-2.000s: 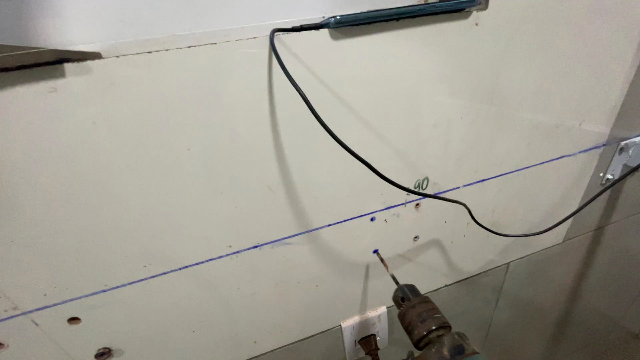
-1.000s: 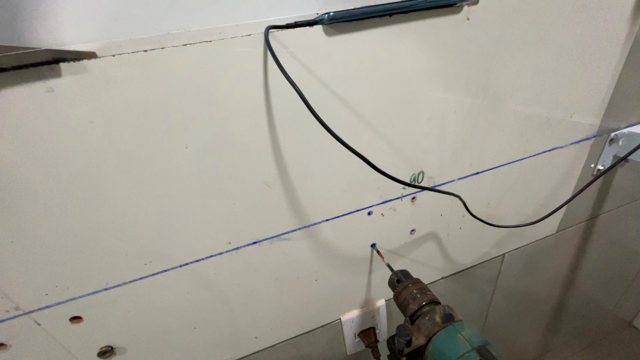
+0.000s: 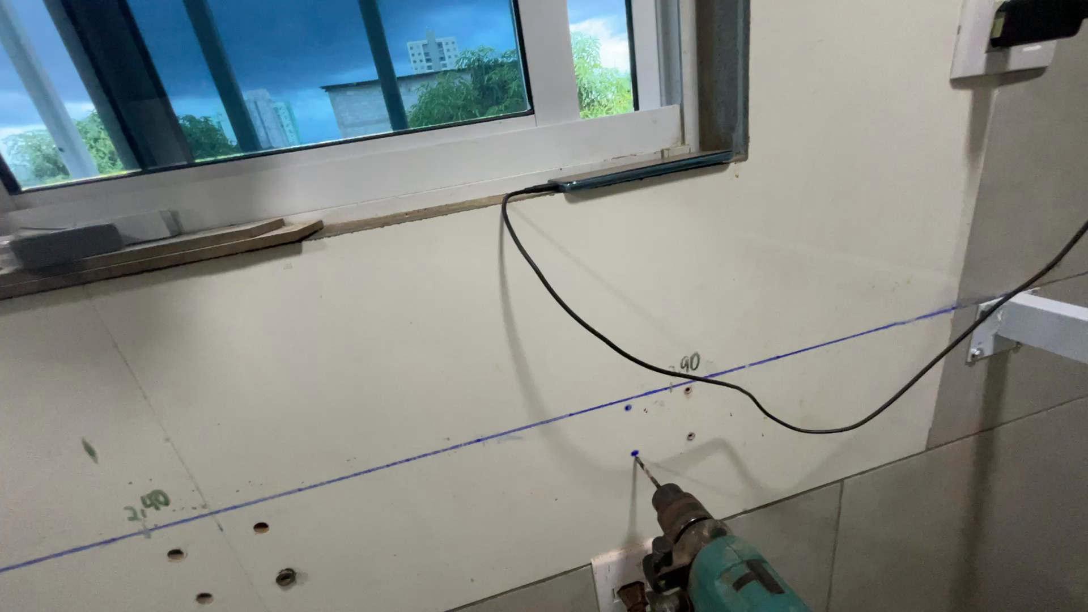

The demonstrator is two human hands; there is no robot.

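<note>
A teal power drill point(image 3: 739, 569) with a worn metal chuck point(image 3: 680, 507) enters from the bottom edge, right of centre. Its thin drill bit point(image 3: 648, 472) points up and left, the tip at a blue mark point(image 3: 635, 454) on the cream wall panel point(image 3: 382, 365). Another blue dot point(image 3: 628, 408) lies just above. Neither my left hand nor my right hand shows; the drill's rear part is out of view. A long blue line point(image 3: 476, 442) crosses the wall above the bit.
A black cable point(image 3: 586, 327) hangs from a flat dark device point(image 3: 646, 172) on the window sill and loops across the wall. A white metal bracket point(image 3: 1041, 323) juts out at right. A wall outlet point(image 3: 608, 578) sits behind the drill. Several drilled holes point(image 3: 261, 528) are at lower left.
The view has tilted up, bringing the window into sight. The drill bit's tip stays at the same lower blue mark, and more of the drill's teal body shows than two seconds ago.
</note>
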